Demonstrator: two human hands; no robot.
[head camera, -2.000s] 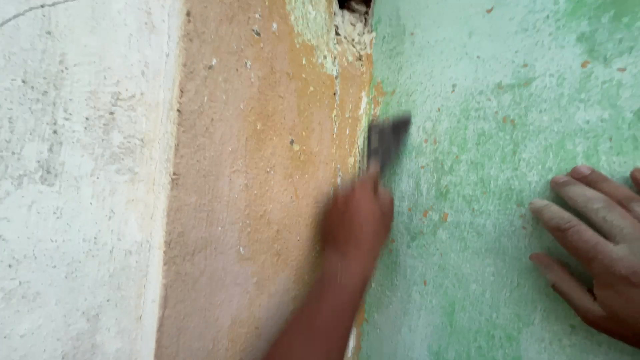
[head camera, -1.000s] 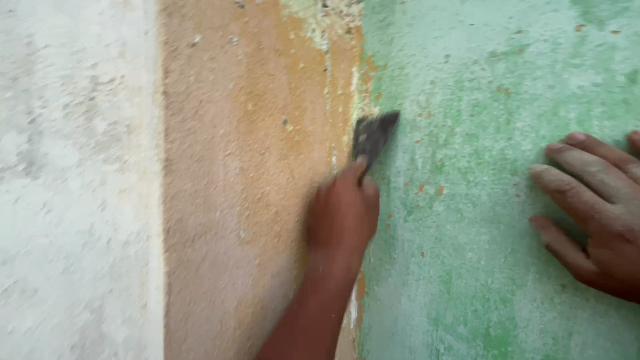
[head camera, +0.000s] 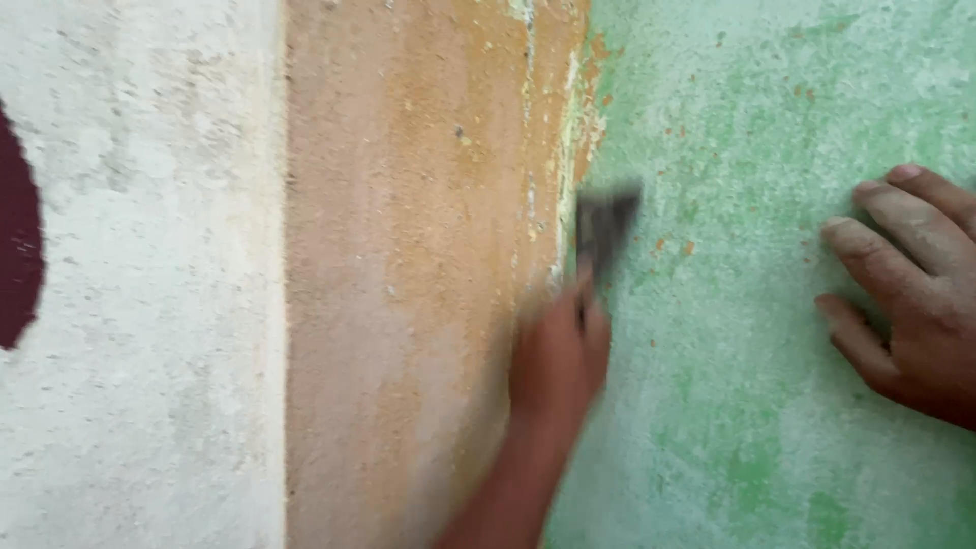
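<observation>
My left hand comes up from the bottom centre and grips a putty knife with a dark, triangular blade. The blade is blurred and lies over the green wall, close beside the corner seam. Yellow and white flaking paint runs down that seam, with orange specks on the green side. The handle is mostly hidden in the fist. At the right edge, my right hand rests on the green wall with its fingers spread and holds nothing. Pale dust covers its fingers.
An orange-tan painted strip stands left of the seam, its surface rough and chipped. Beyond its vertical edge is a whitish wall. A dark maroon thing with a curved edge enters at the far left; I cannot tell what it is.
The putty knife and my left hand have moved down along the seam. The maroon thing has come into view at the left. My right hand stays on the green wall. The view has shifted downward.
</observation>
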